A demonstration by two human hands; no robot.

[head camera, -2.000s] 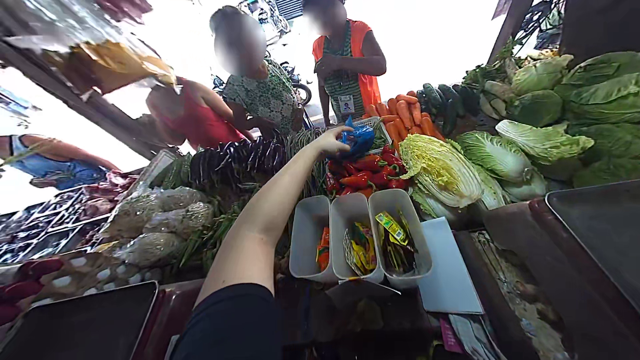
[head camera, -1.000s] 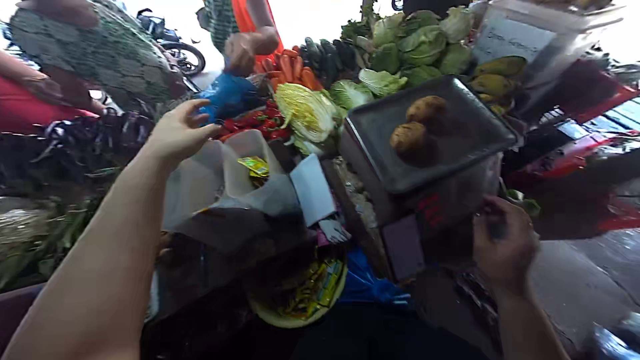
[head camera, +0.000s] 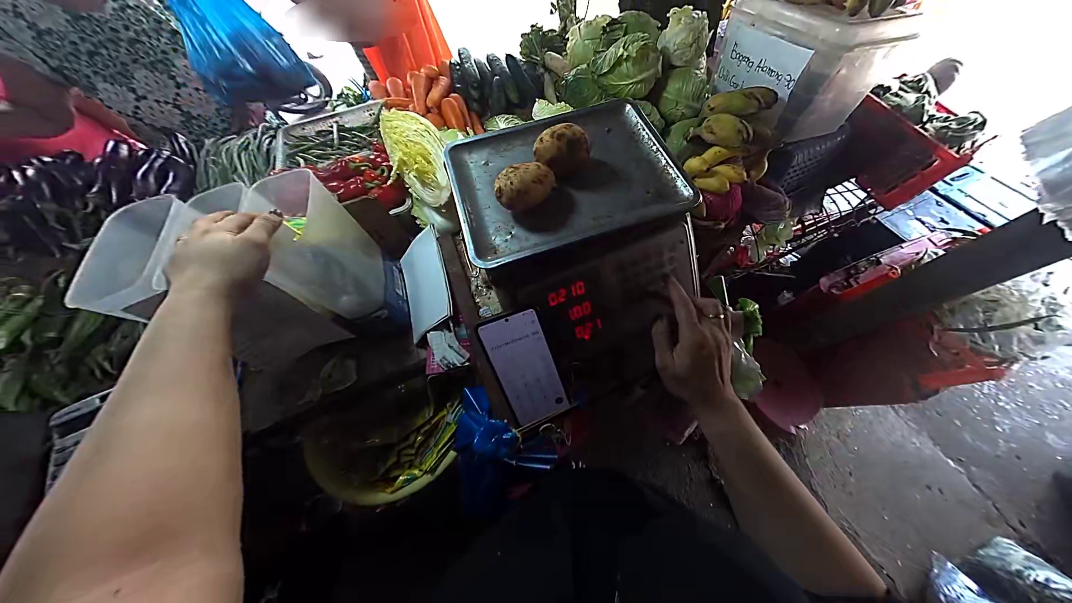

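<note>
Two potatoes (head camera: 524, 186) rest on the metal tray (head camera: 477, 234) of a digital scale, whose red digits are lit. My right hand (head camera: 695, 343) is at the scale's keypad (head camera: 649, 264), its index finger extended onto the keys and nothing seen in the palm. On the left, my left hand (head camera: 222, 251) lies over the rims of the translucent plastic bins (head camera: 314, 243), fingers bent; whether it grips a rim is hard to tell. A smartphone (head camera: 523, 364) with a lit screen leans by the scale's display.
Napa cabbage (head camera: 414, 155), red peppers (head camera: 360, 176), carrots (head camera: 431, 88), cabbages (head camera: 624, 63) and eggplants (head camera: 109, 180) lie beyond the bins and scale. A bowl of sachets (head camera: 377, 494) is below. Across the stall are people, one by a blue plastic bag (head camera: 243, 50).
The view has swung right to the scale. My left hand, earlier at a blue bag over the peppers, has let go and come back to the bins. My right hand has moved onto the keypad.
</note>
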